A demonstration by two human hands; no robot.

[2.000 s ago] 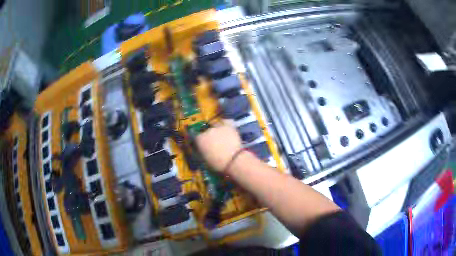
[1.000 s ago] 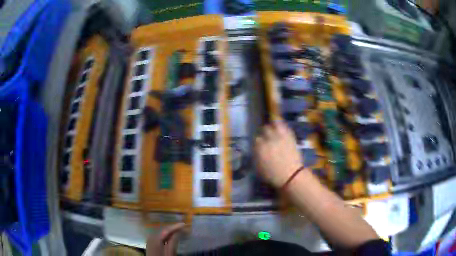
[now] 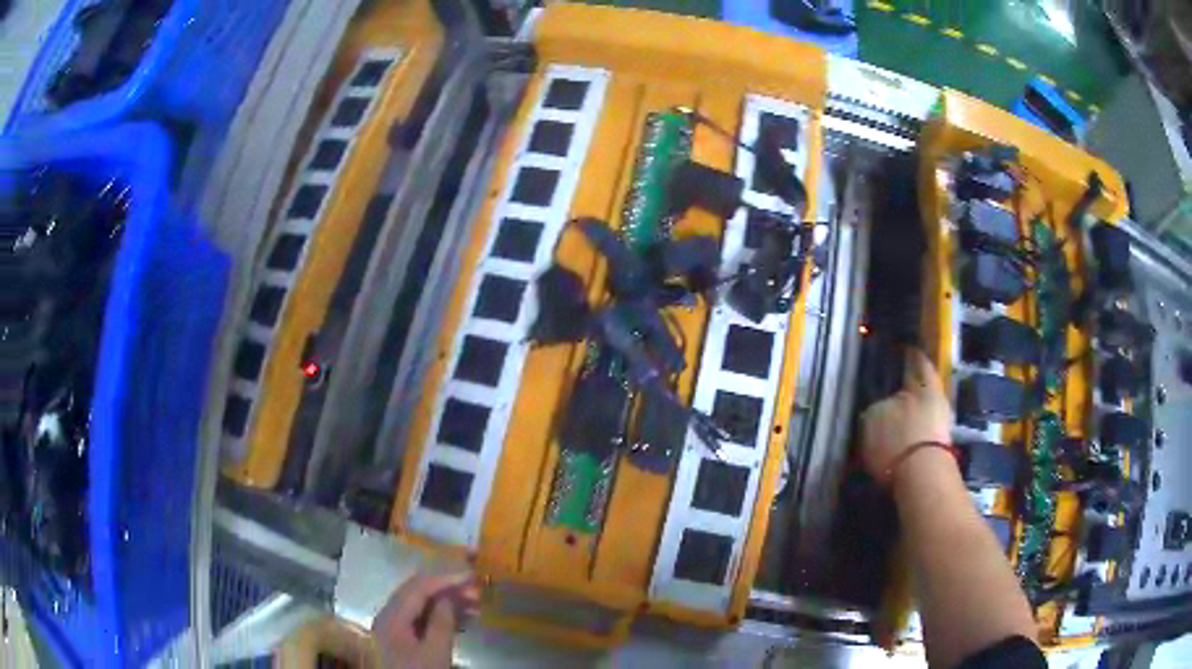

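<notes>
An orange test tray (image 3: 628, 59) lies in front of me, with black power adapters (image 3: 634, 281) heaped loosely over its green connector board (image 3: 575, 490). Its left socket strip (image 3: 497, 298) shows bare square openings. My left hand (image 3: 425, 617) is at the tray's near left corner, fingers curled; whether it grips anything is unclear. My right hand (image 3: 909, 421) is at the left edge of the right-hand orange tray (image 3: 1020, 124), which holds rows of adapters with leads running to its middle. Its fingertips point away from me; contact with the tray edge is unclear.
Blue baskets with black contents (image 3: 157, 261) stand at the left. Another orange tray (image 3: 281, 431) lies on the conveyor beyond metal rails. A dark gap with rails (image 3: 837, 340) separates the two nearer trays. A metal plate with round holes (image 3: 1170, 523) is at the far right.
The view has swung left, so the trays sit further right and the blue baskets show more. My right hand has left the loaded tray's middle for its left edge. My left hand has come into view.
</notes>
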